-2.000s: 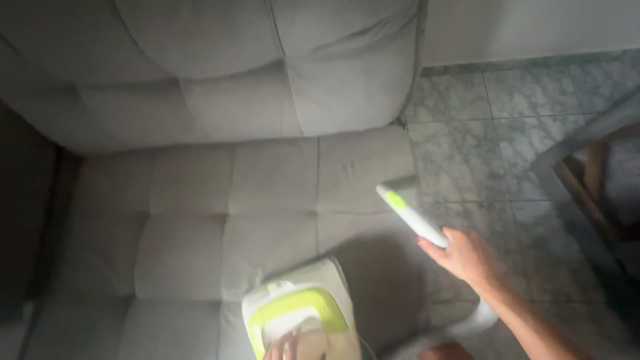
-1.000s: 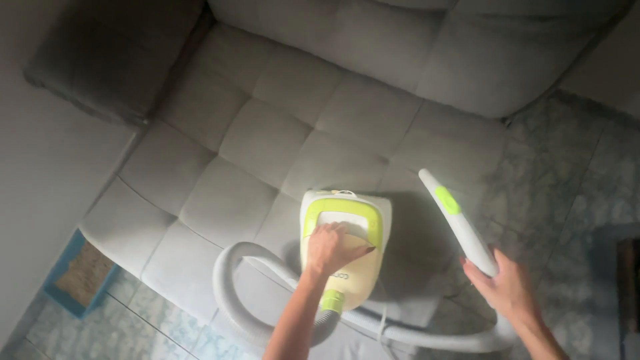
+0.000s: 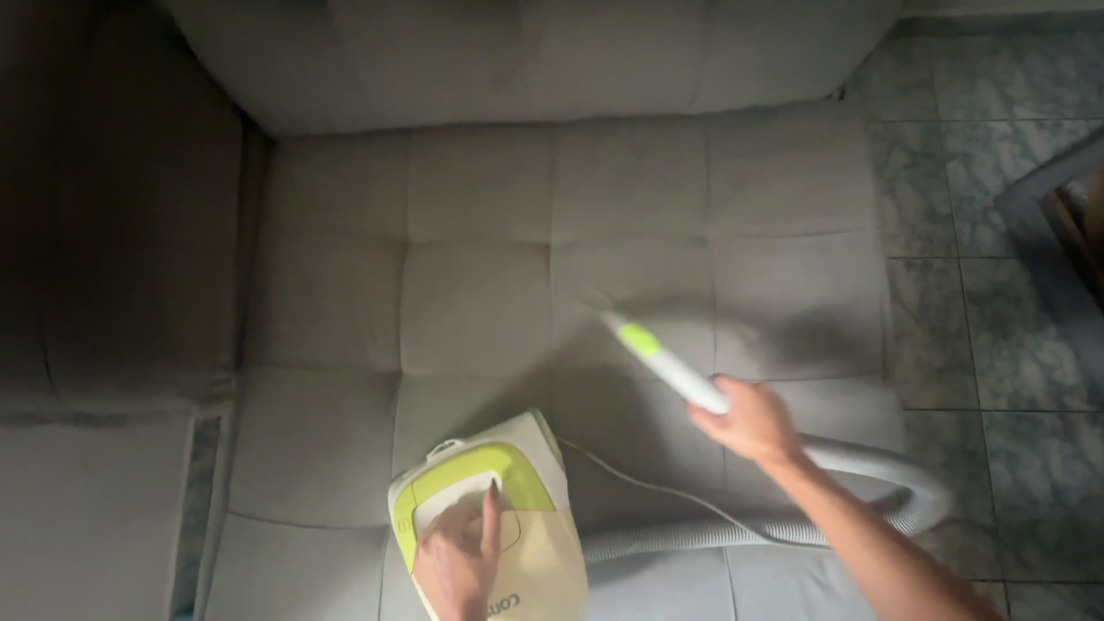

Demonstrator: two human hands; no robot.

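My left hand grips the handle area on top of a white and lime-green canister vacuum cleaner at the lower middle. My right hand is closed around the white vacuum wand, which has a green band and points up and left over the grey tufted sofa seat. The wand's tip is blurred, so contact with the fabric cannot be told. A ribbed grey hose curves under my right forearm, and a thin cord crosses the seat.
The sofa backrest runs along the top, with a dark upholstered part at the left. Tiled floor lies on the right, where a grey-edged object with brown parts stands. A narrow gap shows at the lower left.
The view has swung. The wand, earlier near the seat's right edge, has moved left over the seat in my right hand. My left hand stays on the vacuum cleaner.
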